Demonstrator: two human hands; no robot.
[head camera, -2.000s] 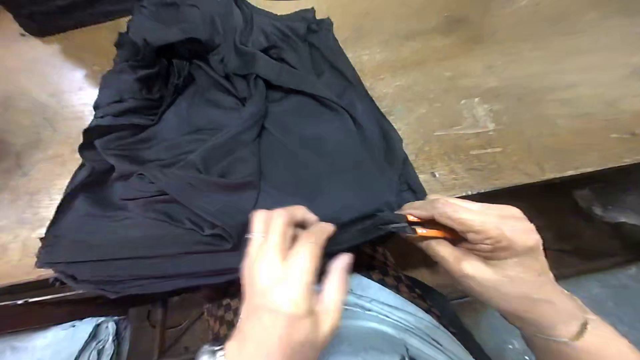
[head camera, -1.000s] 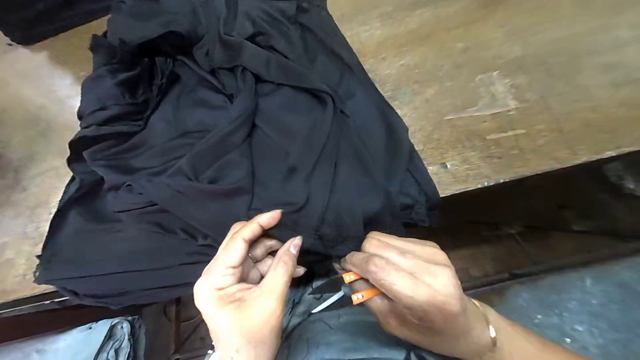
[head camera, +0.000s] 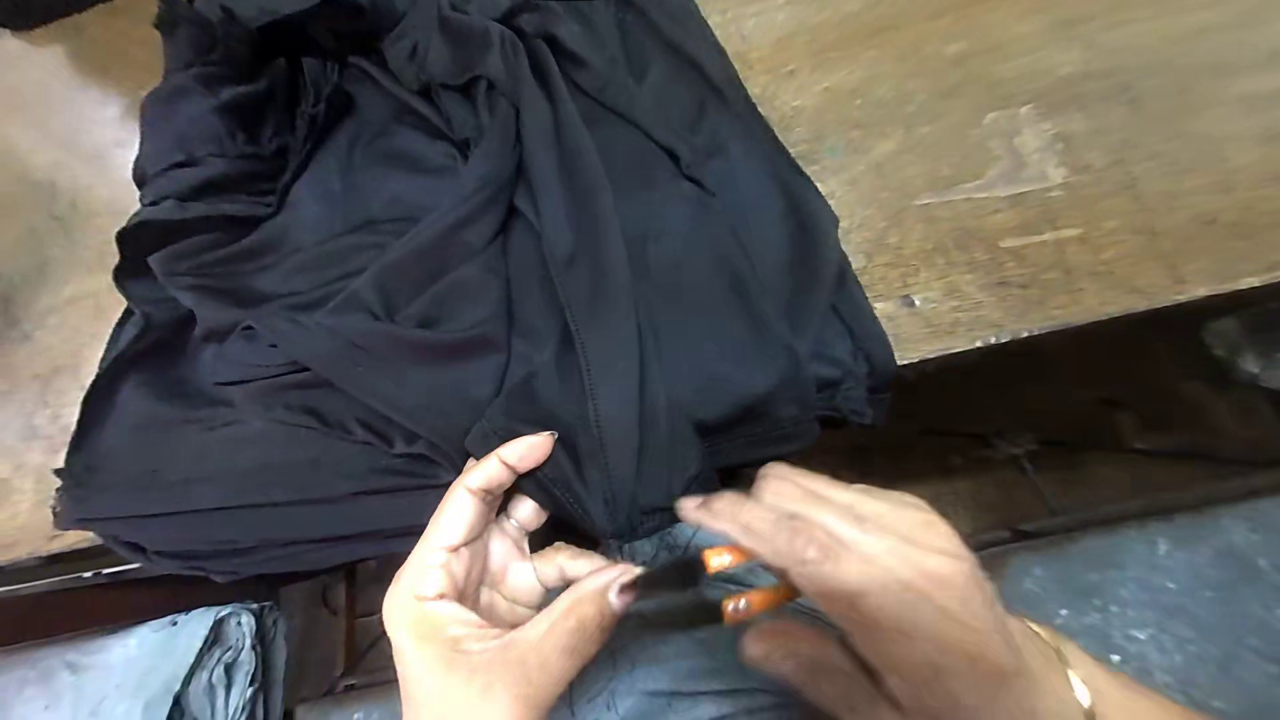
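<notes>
Black stitched garments (head camera: 420, 300) lie in a rumpled stack, their lower edge hanging over the near edge of the wooden table. My left hand (head camera: 500, 590) is palm up at that edge, thumb and a finger pinched together at the hem corner of the top garment. In my right hand (head camera: 870, 590) are thread snips (head camera: 735, 585) with orange handles; their dark, blurred blades point left, close to my left thumb tip. The blur hides whether the blades touch thread or cloth.
The worn wooden table (head camera: 1020, 190) runs behind and beside the stack. Bundled grey-blue cloth (head camera: 130, 665) lies at the lower left. Dark structure shows beneath the table edge, and a bluish-grey surface (head camera: 1160, 600) is at the lower right. Another dark cloth (head camera: 50, 12) is at the top left.
The snips were at the stack's right corner two seconds ago and are now beside my left thumb. My left hand has turned palm up and pinches at the hem. The view has come closer.
</notes>
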